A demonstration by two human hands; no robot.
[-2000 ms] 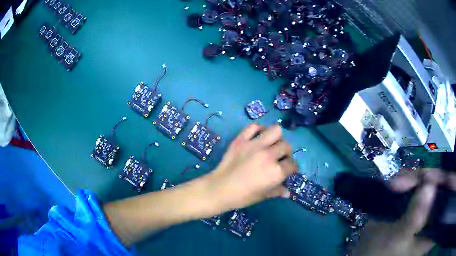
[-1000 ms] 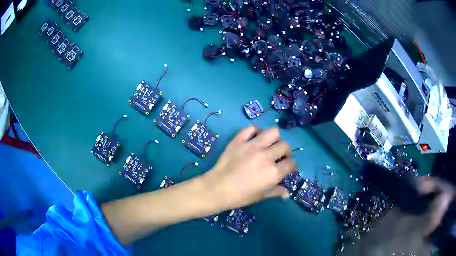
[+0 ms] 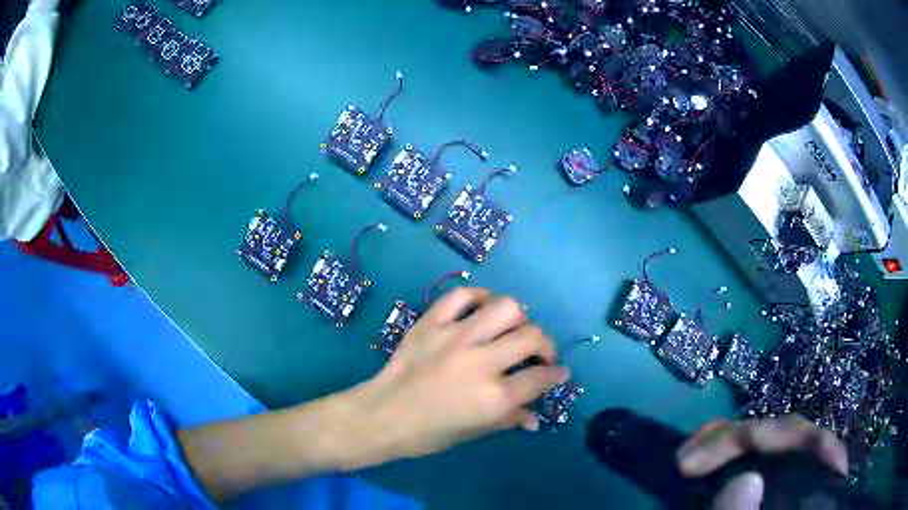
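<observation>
My left hand (image 3: 478, 364) is low over the mat, fingers curled beside a circuit board (image 3: 558, 402) that it partly hides; whether it grips the board is not clear. My right hand (image 3: 762, 458), blurred at the lower right, is closed around a thick black electric screwdriver (image 3: 642, 453), its nose pointing left, short of that board. Several square boards with leads lie in rows left of and above my left hand, one of them (image 3: 476, 221) just above it. Another board (image 3: 398, 327) is partly covered by the hand.
A wired module (image 3: 578, 166) lies alone near a large dark module pile (image 3: 647, 60). The white screw feeder (image 3: 821, 179) stands at the right, above a glittery assembly heap (image 3: 836, 369). More boards (image 3: 642, 309) lie beside the heap. Board strips (image 3: 164, 45) lie top left. A red stool (image 3: 75, 249) shows beyond the edge.
The camera view has shifted. My left hand has moved down-left across the mat, uncovering a board near the heap. The screwdriver in my right hand has moved left, away from the feeder.
</observation>
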